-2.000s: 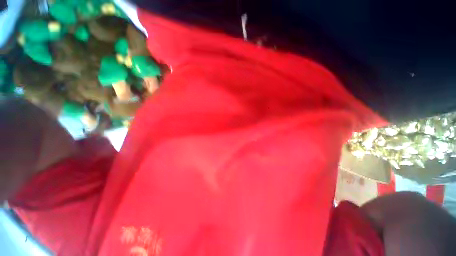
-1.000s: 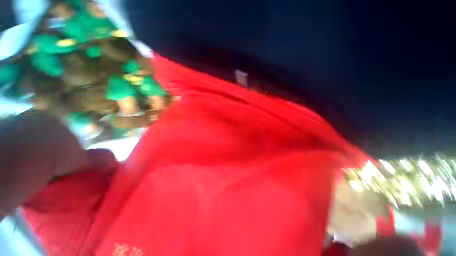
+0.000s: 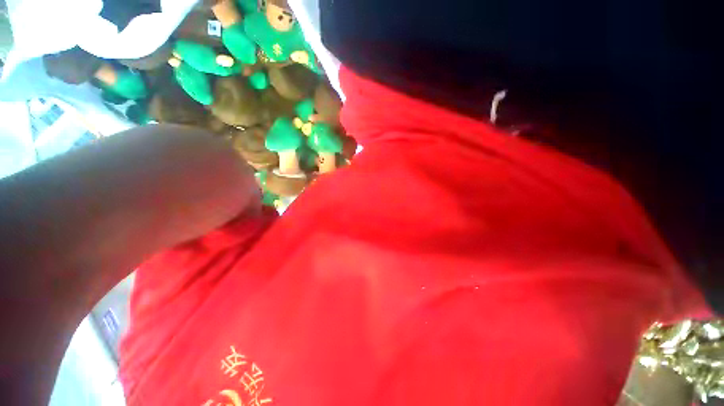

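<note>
Plush potted tree toys (image 3: 283, 144) lie heaped in the white woven sack (image 3: 317, 40) at the upper left, with green leaves, tan trunks and brown pots. Gold ornaments (image 3: 684, 349) show at the lower right edge, partly hidden by my red top. My left arm crosses the left side, bent at the elbow and blurred; its hand is out of the picture. My right hand and arm are not in view.
My red top (image 3: 429, 262) fills the middle. My dark bottoms (image 3: 540, 55) fill the upper right. A piece of the cardboard carton (image 3: 657, 388) shows below the gold ornaments. Pale sheeting lies at the left edge.
The view has shifted, so the sack and toys sit further right and the carton is mostly cut off. More of my left arm shows; my right arm has left the picture.
</note>
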